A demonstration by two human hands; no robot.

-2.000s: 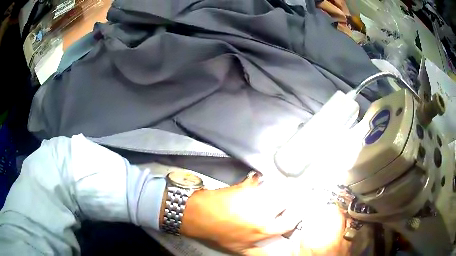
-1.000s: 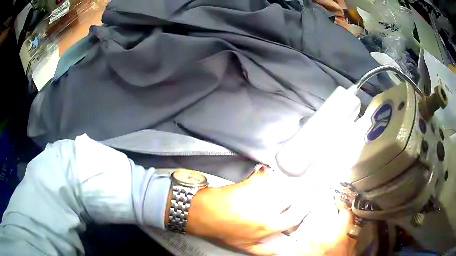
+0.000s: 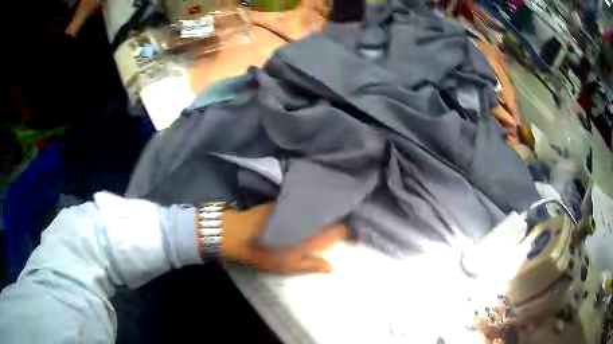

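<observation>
The large grey garment piece (image 3: 322, 141) lies bunched over the table in front of me. My left hand (image 3: 289, 245), with a metal watch band at the wrist, is at the cloth's near edge. A grey fold covers part of the palm, and the fingers point right with the cloth between thumb and fingers. The sewing machine head (image 3: 541, 259) with its blue badge stands at the right. Its white lamp (image 3: 495, 243) throws strong glare over the needle area. My right hand cannot be made out; a blurred patch lies under the machine head.
A clear plastic box (image 3: 151, 57) with a white label lies at the far left of the table. Peach-tan cloth (image 3: 235, 57) lies behind the grey cloth. A blue basket-like shape (image 3: 33, 195) is at the left. The white table's front edge (image 3: 259, 302) runs below my left hand.
My left hand has moved left, away from the needle area, and the near cloth is folded up with it. The view has shifted, so the machine appears further right. My right hand is no longer discernible.
</observation>
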